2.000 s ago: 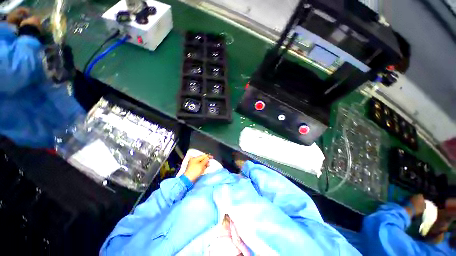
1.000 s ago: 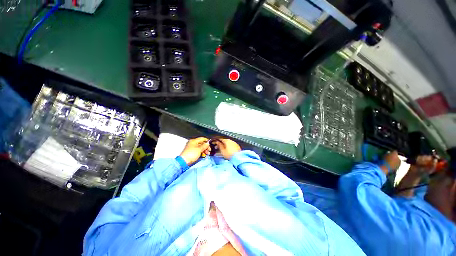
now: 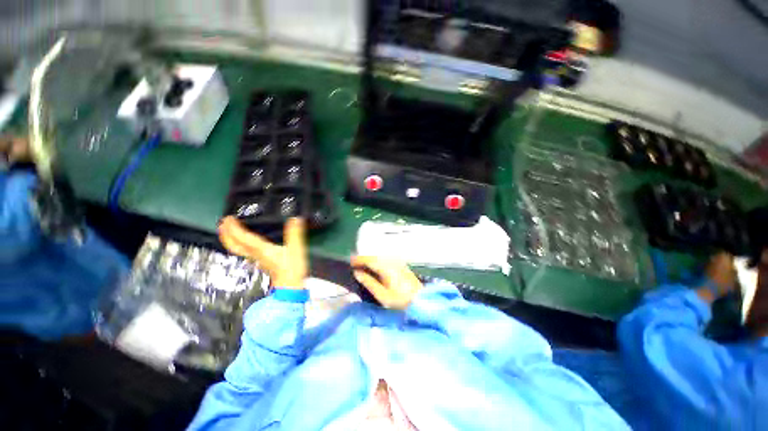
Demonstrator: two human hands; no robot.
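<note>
My left hand [image 3: 274, 257] is at the near end of the black pocket tray [image 3: 325, 198], thumb and fingers spread apart, with nothing visible between them. Dark units with shiny centres sit in the tray's two rows of pockets. My right hand [image 3: 389, 280] is at the bench edge, in front of the white strip [image 3: 429, 245], its fingers bent and pointing left. Whether it holds anything is hidden and blurred. The black press [image 3: 421, 192] stands behind the strip, with two red buttons on its front.
A clear blister tray [image 3: 581, 215] lies right of the press, with black trays [image 3: 695, 217] beyond. A white control box [image 3: 189, 105] with a blue cable stands back left. Shiny packed trays [image 3: 202, 286] lie below the bench edge at left. People in blue sleeves are at both sides.
My hands were together at the bench edge and are now apart. My left hand has moved forward to the tray and opened. The view has shifted, showing the white box fully again.
</note>
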